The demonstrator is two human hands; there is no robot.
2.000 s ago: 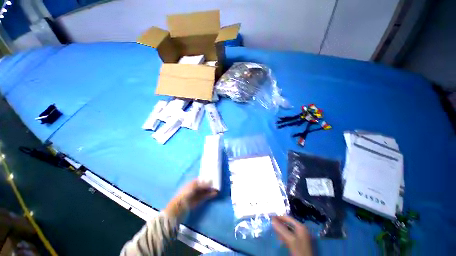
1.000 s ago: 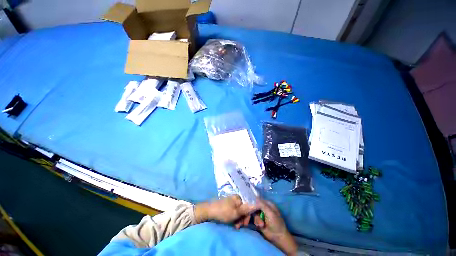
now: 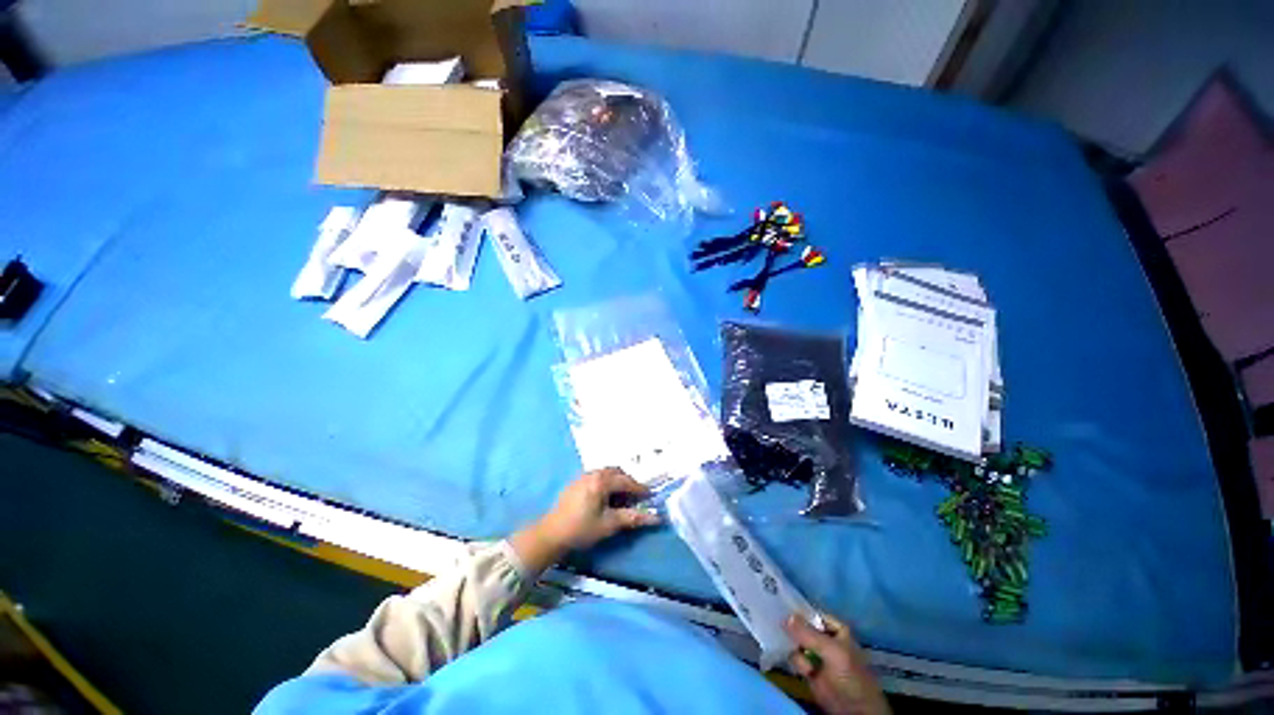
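Note:
My right hand [image 3: 836,662] holds the lower end of a remote control in a white sleeve [image 3: 738,562], with dark marks on it. A bit of green shows at the fingers. The sleeve's far end lies by the near edge of a clear bag [image 3: 632,316] with a white manual [image 3: 639,405] inside. My left hand [image 3: 594,511] is at the bag's near edge, thumb and fingers close together, seeming to pinch the film. Right of the bag lies a clear bag filled black [image 3: 791,360], with a white label.
More white sleeves [image 3: 375,284] lie before an open carton [image 3: 409,140]. A crumpled clear bag [image 3: 601,137], cables with coloured ends [image 3: 763,247], a stack of manuals [image 3: 922,366] and green and black batteries [image 3: 989,542] lie beyond and to the right. The table's near edge [image 3: 324,529] runs below.
The sleeved remote went from my left hand to my right and moved down and right off the bag. My left hand moved to the bag's near edge. The view shifted.

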